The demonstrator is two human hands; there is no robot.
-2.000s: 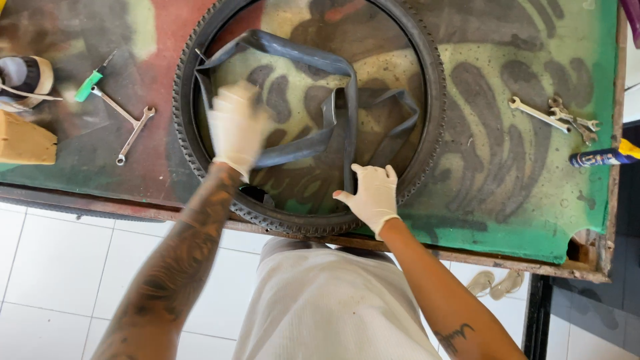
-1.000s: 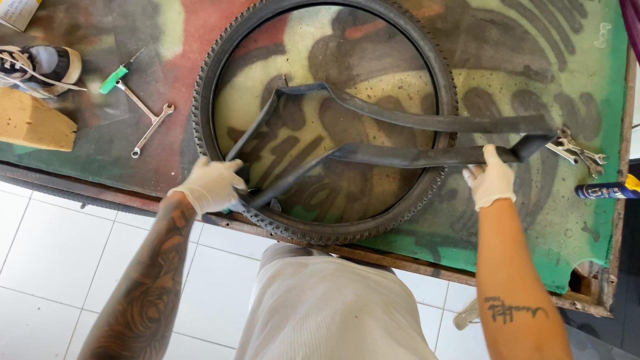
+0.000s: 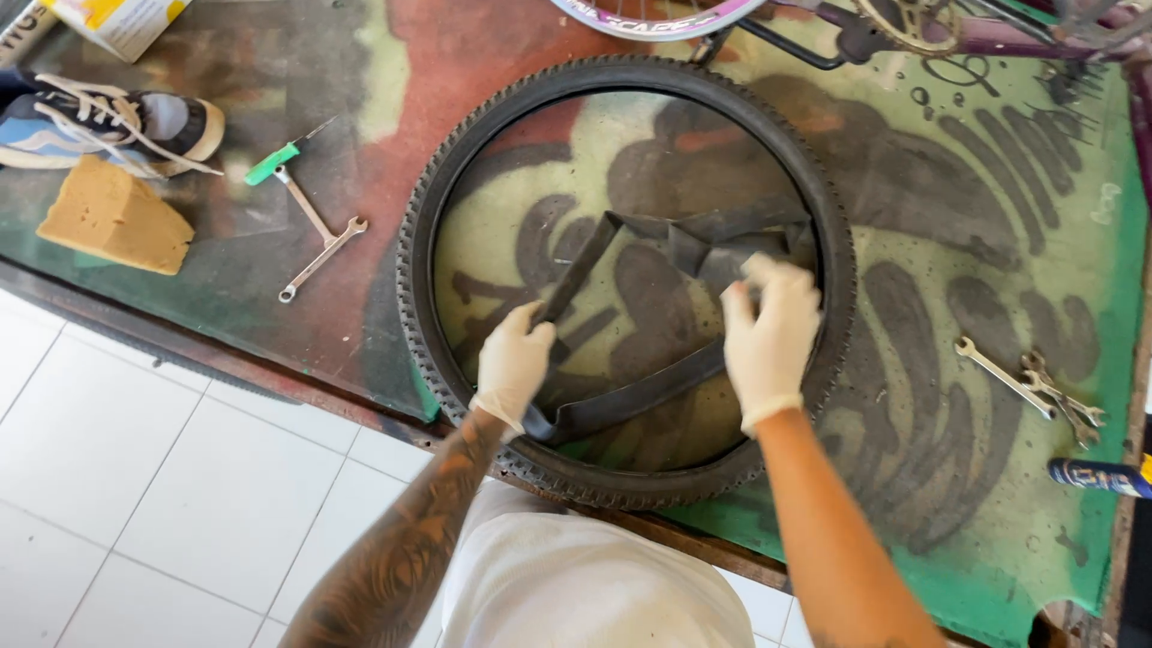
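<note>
A knobby black bicycle tire [image 3: 832, 225] lies flat near the front edge of the table. Inside its ring, a flat black rubber inner tube [image 3: 643, 393] lies folded in angular loops. My left hand [image 3: 515, 364], in a white glove, grips the tube at the ring's lower left. At the right inner side of the tire is my right hand [image 3: 772, 333], also gloved and slightly blurred, over the folded part of the tube. Whether its fingers hold the rubber cannot be told.
To the left are a sneaker [image 3: 180, 126], a yellow sponge block [image 3: 117, 216], a green-handled tool [image 3: 273, 164] and a combination wrench [image 3: 324, 259]. Several wrenches [image 3: 1006, 378] and a blue tube or can [image 3: 1098, 475] lie right. A bicycle wheel rim [image 3: 661, 22] and purple frame [image 3: 1008, 38] stand behind.
A second ago the inner tube stretched rightward over the tire's edge; now it lies folded inside the ring. My right hand has moved left, back within the tire. The view has shifted.
</note>
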